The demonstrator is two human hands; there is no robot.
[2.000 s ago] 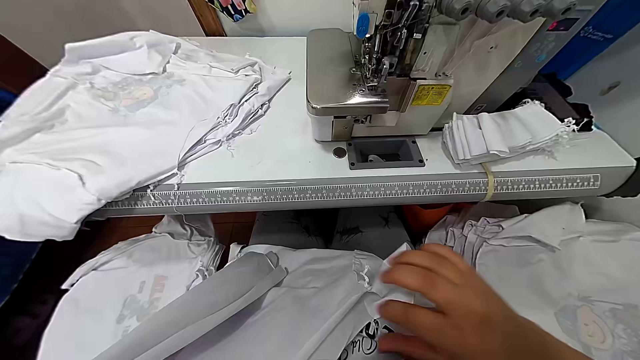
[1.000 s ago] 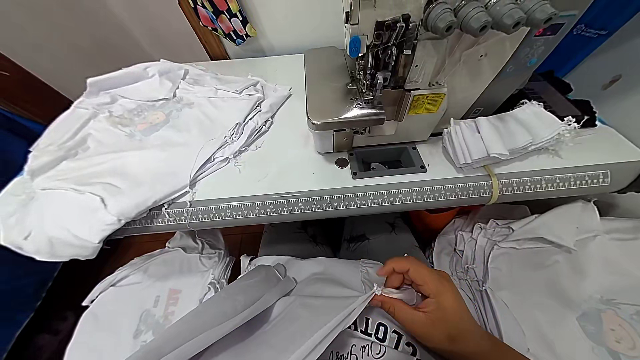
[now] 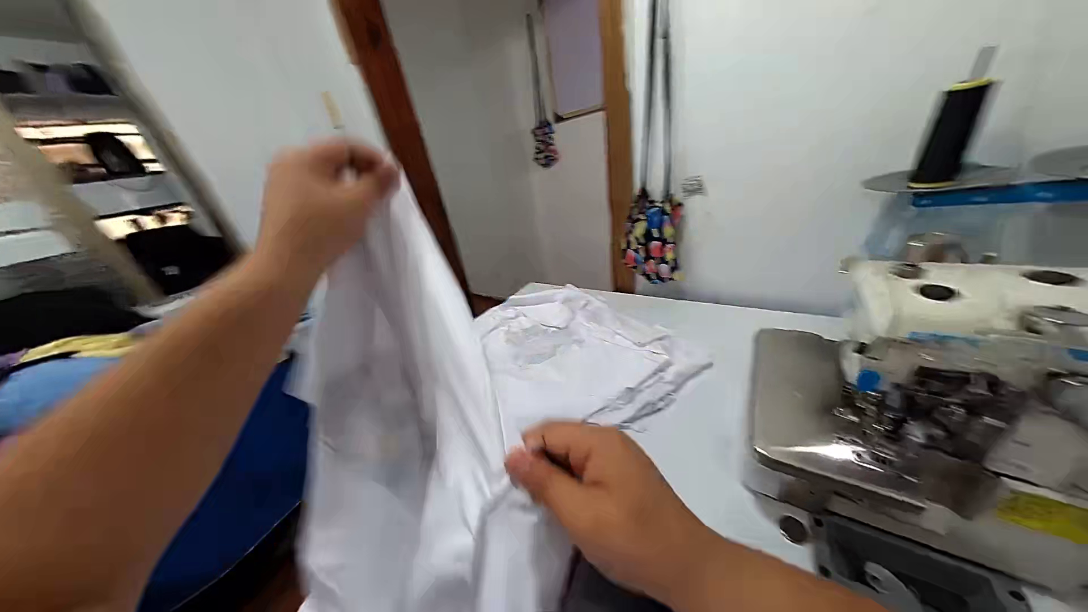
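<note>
A white fabric garment hangs stretched between my two hands, its lower part running out of the frame. My left hand is raised at the left and pinches its upper end. Lower and nearer the middle, my right hand pinches an edge of it between thumb and finger. Behind the cloth, a pile of white garments with a faded print lies on the white sewing table. To the right of my right hand stands an overlock sewing machine. Motion blurs the left hand and the cloth.
A black thread cone stands on a holder behind the machine. A patterned bag hangs on the wall by a wooden door frame. At the left are coloured cloths and something dark blue beside the table.
The view has swung up and left. My left hand has come into view. The white garment, earlier low in front of the table with my right hand on its edge, is now lifted between both hands.
</note>
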